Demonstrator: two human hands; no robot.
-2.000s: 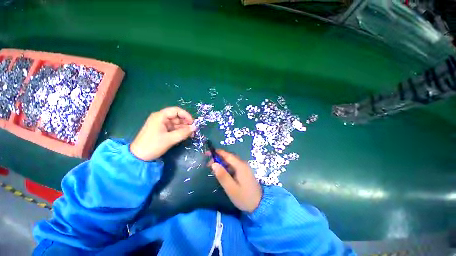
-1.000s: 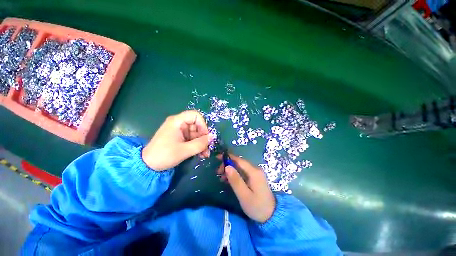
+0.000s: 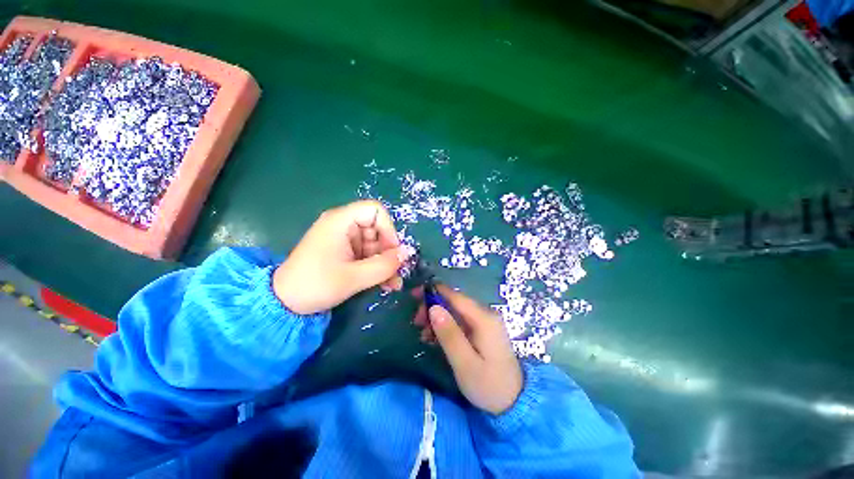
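Observation:
My left hand (image 3: 339,257), bare, pinches a small silvery part (image 3: 406,254) between thumb and fingertips. My right hand (image 3: 473,348), bare, is closed around small side cutters (image 3: 434,296) with dark jaws and dark-blue handles. The jaws point at the part and are very near it; whether they touch cannot be told. A loose working heap of silvery parts (image 3: 457,220) lies just beyond my fingertips. A denser pile of silvery parts (image 3: 543,267) lies to its right. Thin pale scraps (image 3: 487,187) lie scattered beyond the heaps and below my left hand.
A salmon-orange divided tray (image 3: 208,154) full of silvery parts stands at the left. A grey banded bar (image 3: 758,229) reaches in from the right. A metal frame (image 3: 782,70) is at the far right. A red object and yellow-black floor tape show at lower left.
The view has shifted, so the heaps sit further right and the tray higher. Both hands keep their holds on part and cutters, close together.

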